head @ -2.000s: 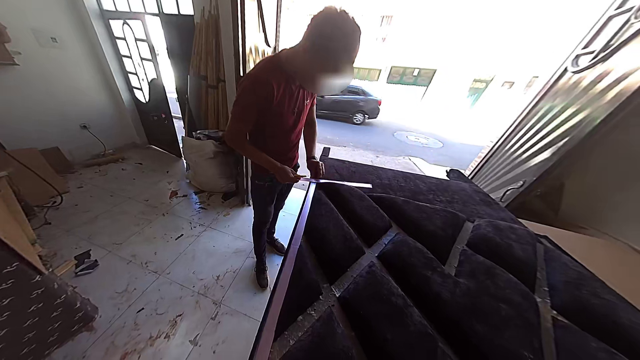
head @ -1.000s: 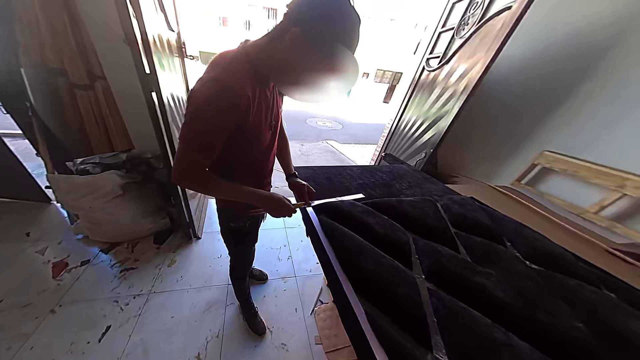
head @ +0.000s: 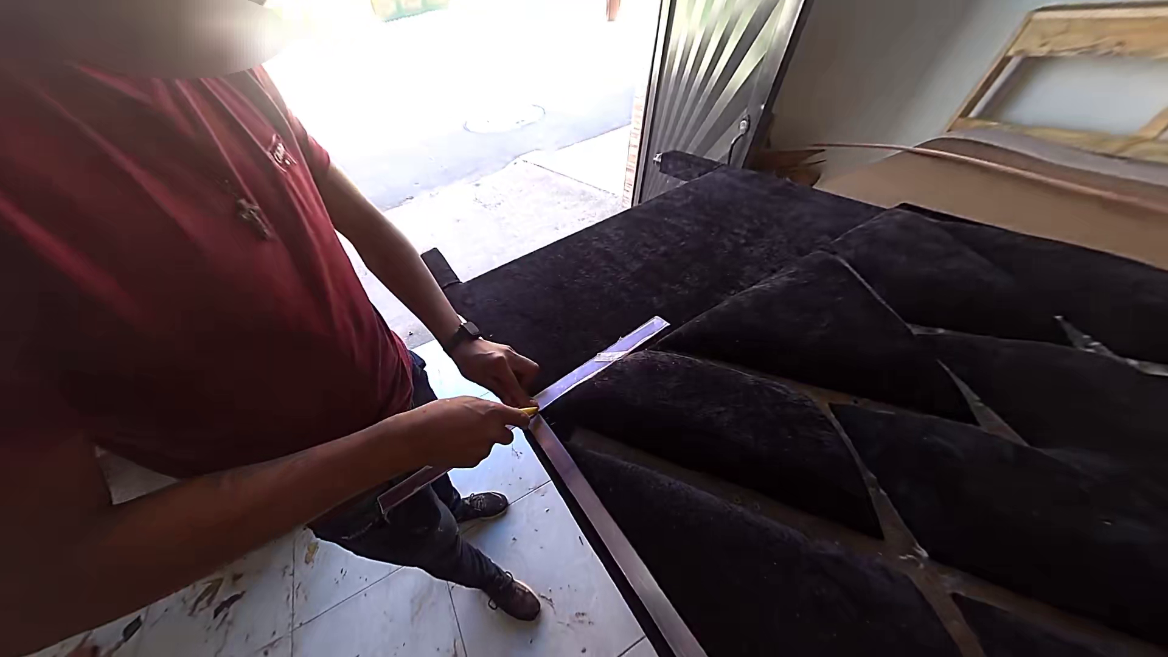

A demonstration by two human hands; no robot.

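Neither my left hand nor my right hand is in view. A co-worker in a red shirt (head: 210,265) stands at the near left side of a large panel of black velvet-like upholstery (head: 721,420) with padded sections. One co-worker's hand (head: 461,431) holds a small yellow tool (head: 529,411), its kind unclear, at the panel's edge. The other, with a dark watch (head: 464,336) on the wrist, presses at a flat shiny strip (head: 602,360) that lies across the panel. A long flat strip (head: 602,529) runs along the panel's edge from this point towards me.
A metal gate (head: 716,82) stands beside the bright doorway, with the street beyond. Brown board (head: 995,196) and a wooden frame (head: 1077,36) are at the right wall. Scraps lie on the tiled floor (head: 338,584) at the left.
My view has moved in much closer to the co-worker and the panel's edge. The co-worker's hands stay at the edge by the crossing strip.
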